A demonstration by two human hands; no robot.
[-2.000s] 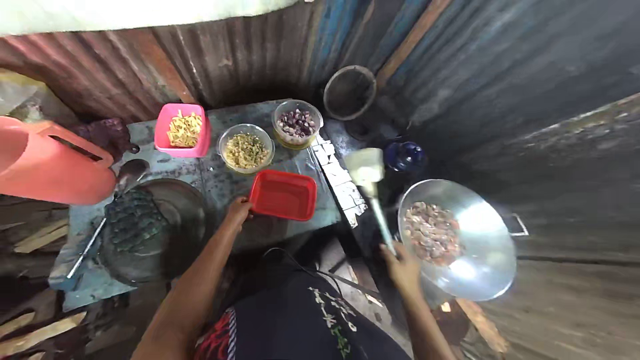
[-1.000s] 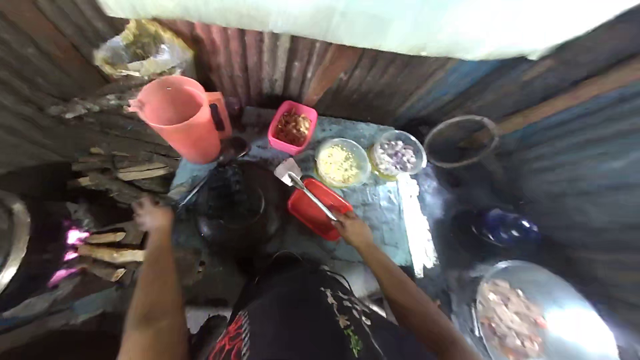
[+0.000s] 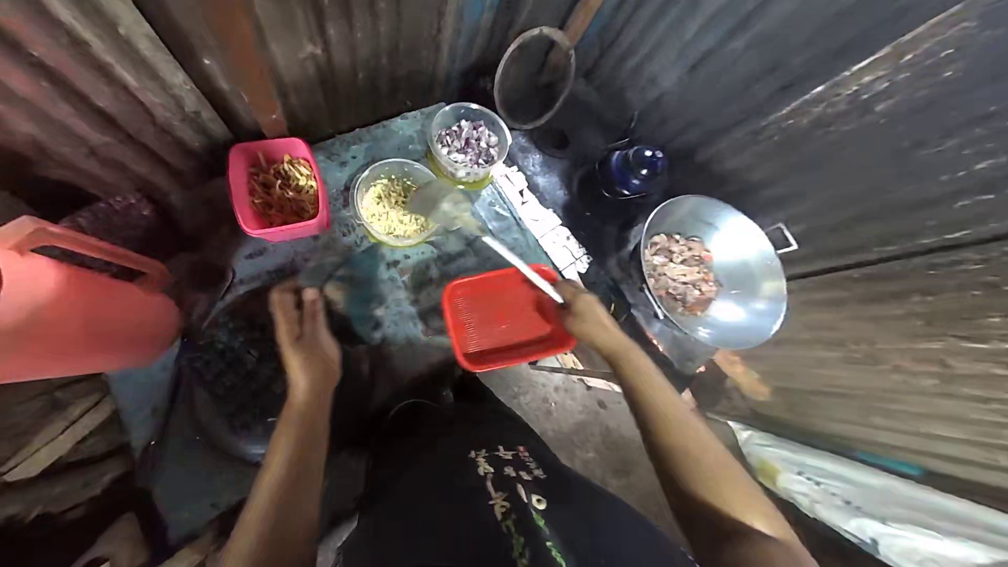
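Observation:
My right hand [image 3: 589, 319] holds the white handle of a spatula [image 3: 516, 264], and is at the right edge of a red plastic tray [image 3: 504, 319]. The spatula's pale, blurred head reaches over the edge of a clear tub of chopped pale yellow food [image 3: 390, 206]. My left hand [image 3: 307, 335], fingers raised and holding nothing, is above the dark pan [image 3: 236, 394] on the left. Behind the spatula stands a clear tub of chopped purple onion [image 3: 470, 146]. A pink container of shredded food [image 3: 282, 189] stands beyond my left hand.
An aluminium wok [image 3: 740, 272] with meat pieces sits over a fire at the right. A dark blue object [image 3: 634, 169] and a round sieve [image 3: 535, 79] are near the corrugated wall. A coral pitcher [image 3: 87, 307] stands at the far left, with split firewood [image 3: 59, 441] below it.
The view has swung to the right since one second ago. My left hand has moved from beside the firewood to above the pan. The spatula's head has shifted from beside the pink container to the yellow food's tub.

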